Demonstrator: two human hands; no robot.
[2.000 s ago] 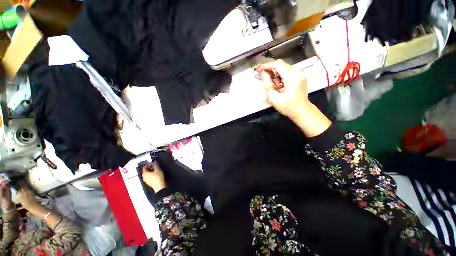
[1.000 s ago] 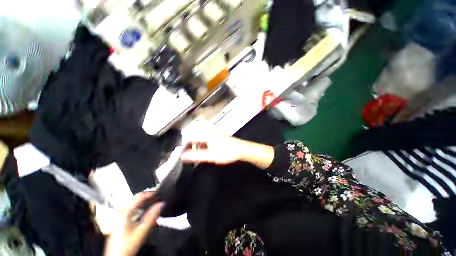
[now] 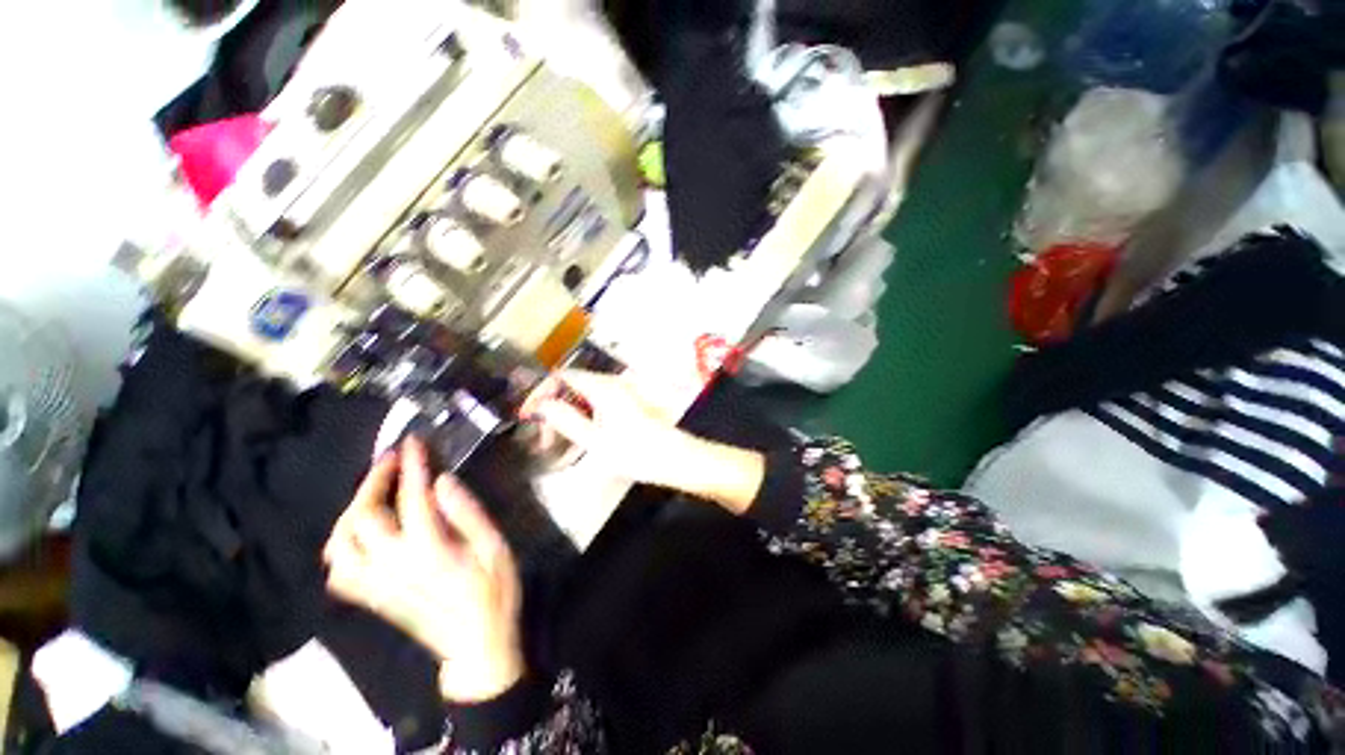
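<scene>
The cream overlock machine stands at the upper left. Its dark presser foot area lies just ahead of my hands. A black fabric piece lies at the foot, between and under my hands; its edges blur into the black lap cloth. My left hand is at the left of the foot, fingertips on the work there. My right hand is at the right of the foot, fingers curled down on the black piece. I cannot make out the snips in the right palm.
A black fabric heap lies left of the machine. White paper pieces are at the lower left. A red thread loop hangs at the table edge beside a white plastic bag. Striped garments lie at right.
The view has swung toward the machine. My left hand has moved from the lap edge up to the presser foot. My right hand has come to the right side of the foot with the black piece.
</scene>
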